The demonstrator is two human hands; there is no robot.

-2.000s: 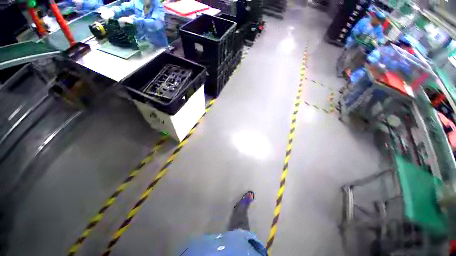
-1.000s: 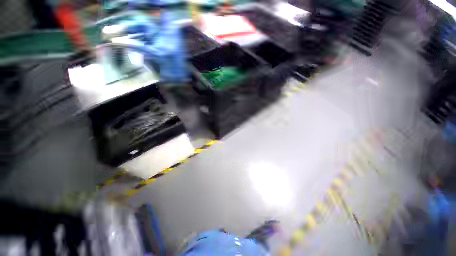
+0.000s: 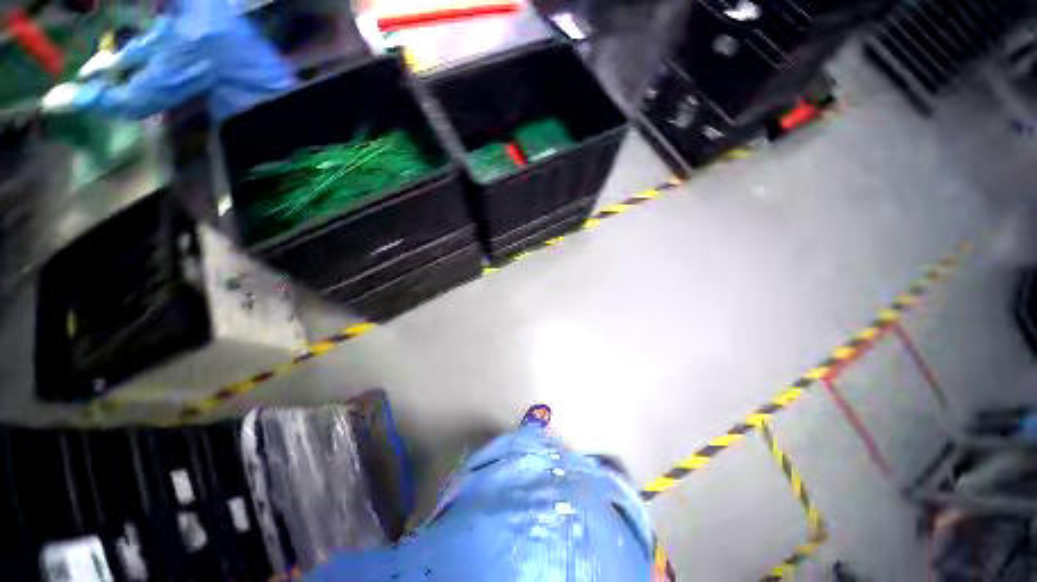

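A stack of black totes with white labels (image 3: 182,529) lies at the lower left, beside my body. The clear-film-wrapped trolley handle (image 3: 313,483) stands against it, with a blue edge (image 3: 398,455) on its right. My light blue smock (image 3: 546,512) fills the bottom middle. A blue sleeve reaches left along the bottom edge toward the wrapped handle, but no left hand shows; it is cut off or hidden. My right hand is not in view either.
Black bins with green material (image 3: 341,176) and green pieces (image 3: 534,148) stand behind yellow-black floor tape (image 3: 728,443). A black bin on a white box (image 3: 245,296) is at left. A person's blue sleeve (image 3: 182,57) is at upper left. Racks stand at right.
The view has turned and moved up to the green-filled bins. The black tote stack and wrapped handle have come in at the lower left. The white box has shifted left.
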